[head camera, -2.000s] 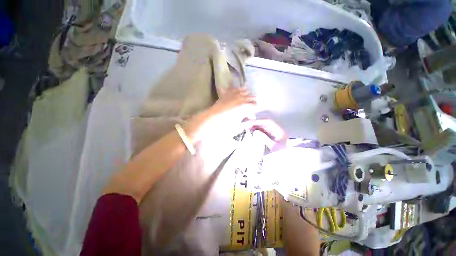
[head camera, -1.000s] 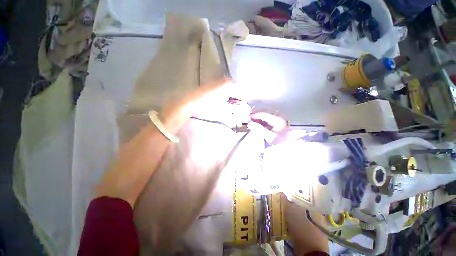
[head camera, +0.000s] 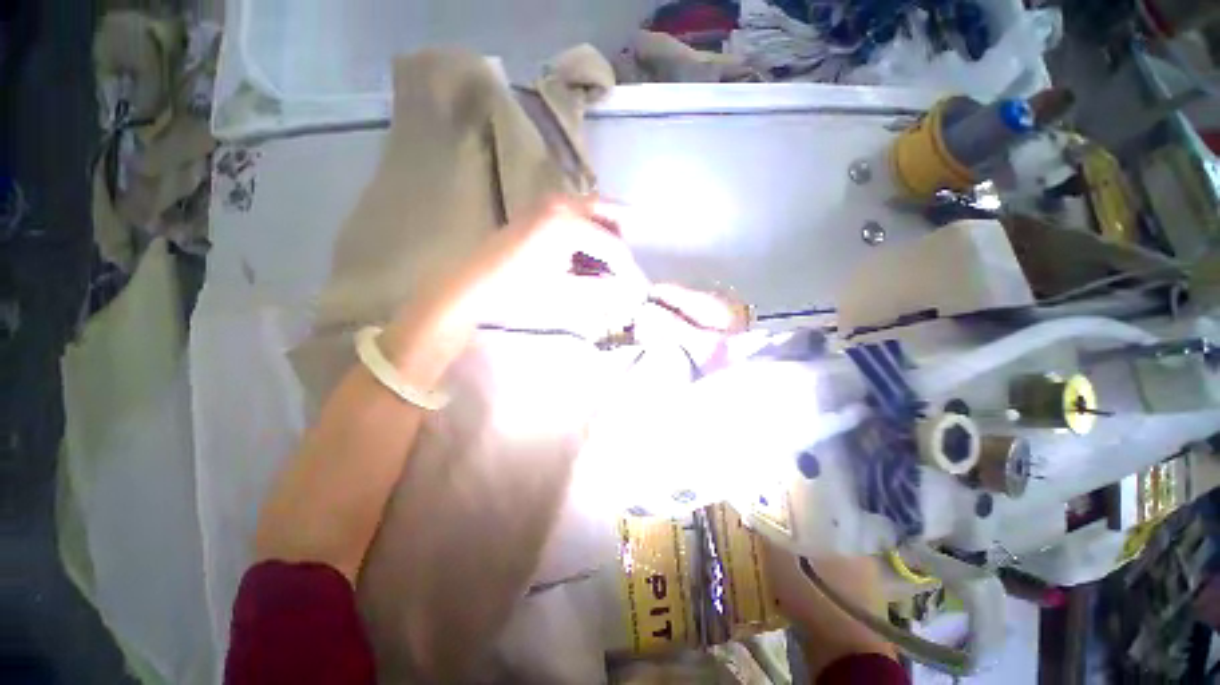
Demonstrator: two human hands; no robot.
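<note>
Beige fabric lies over the machine table, left of the sewing machine head. My left hand is on the fabric behind the needle area, with a small dark strip at its fingers; lamp glare washes out the fingertips. My right hand reaches from under the machine head, its fingers at the fabric close to my left fingers. Its forearm shows below the head. The needle and presser foot are hidden by glare. Yellow tape lies on the bed in front.
A white tray with dark scraps stands behind. Thread cones stand at the back right. A pale fabric stack hangs at the left edge. Yellow scissors lie partly hidden below the head. A beige block-shaped piece is behind the head.
The view has shifted. My left hand has moved from the bunched fabric toward my right fingers, and a dark strip now shows at it. The right hand stays by the machine head.
</note>
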